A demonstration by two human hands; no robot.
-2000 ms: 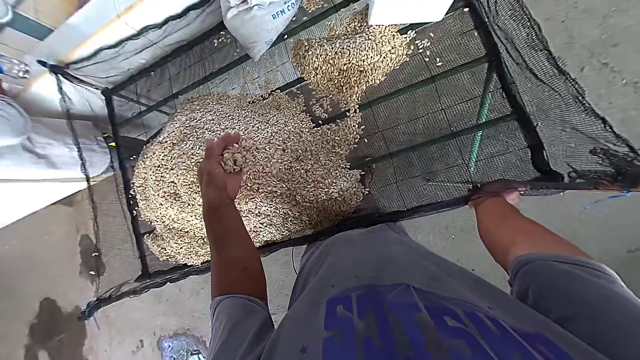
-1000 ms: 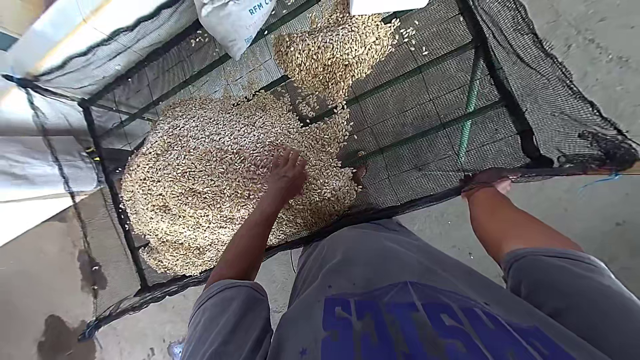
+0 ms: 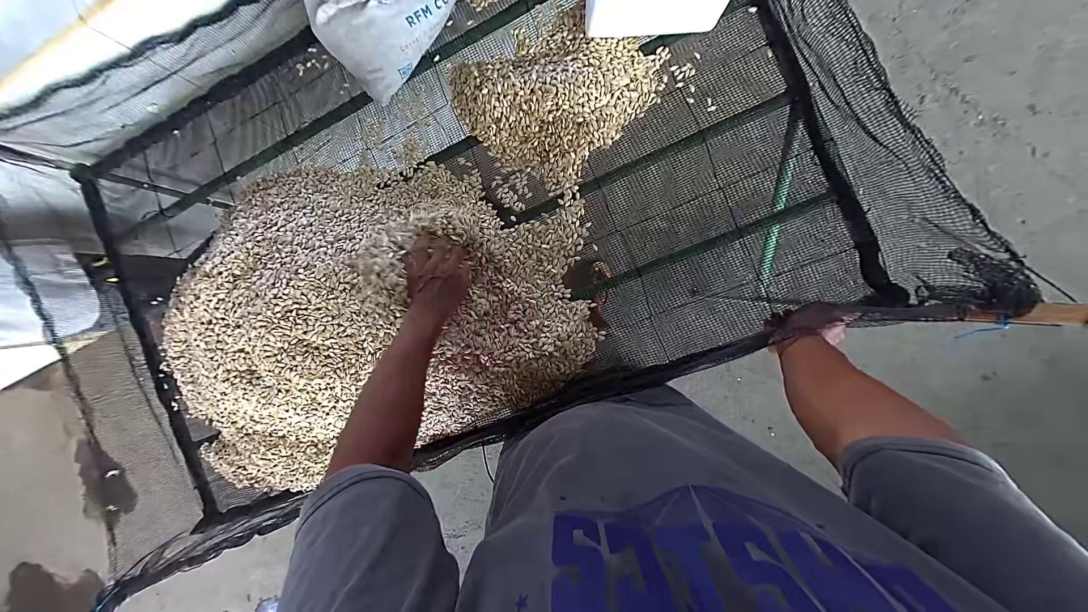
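A wide heap of pale beans or seeds (image 3: 289, 314) covers the left part of a black mesh rack (image 3: 680, 246). My left hand (image 3: 438, 276) is down in the heap near its upper middle, and loose pieces blur around its fingers; whether it grips any is hidden. On the right, my right hand (image 3: 812, 325) is closed around the rack's near edge, which is wrapped in netting. A smaller pile of the same pieces (image 3: 552, 102) lies farther back and joins the heap by a thin trail.
A white printed sack (image 3: 374, 38) and a white box or tray (image 3: 654, 15) sit at the rack's far side. Green bars run under the mesh. Netting walls (image 3: 892, 170) rise around it. Concrete floor (image 3: 1003, 102) shows beyond, with wet patches at lower left.
Two seconds ago my left hand was raised with pieces in its palm; one second ago it lay palm down on the heap. Now it is in among stirred pieces. My right hand has stayed on the edge.
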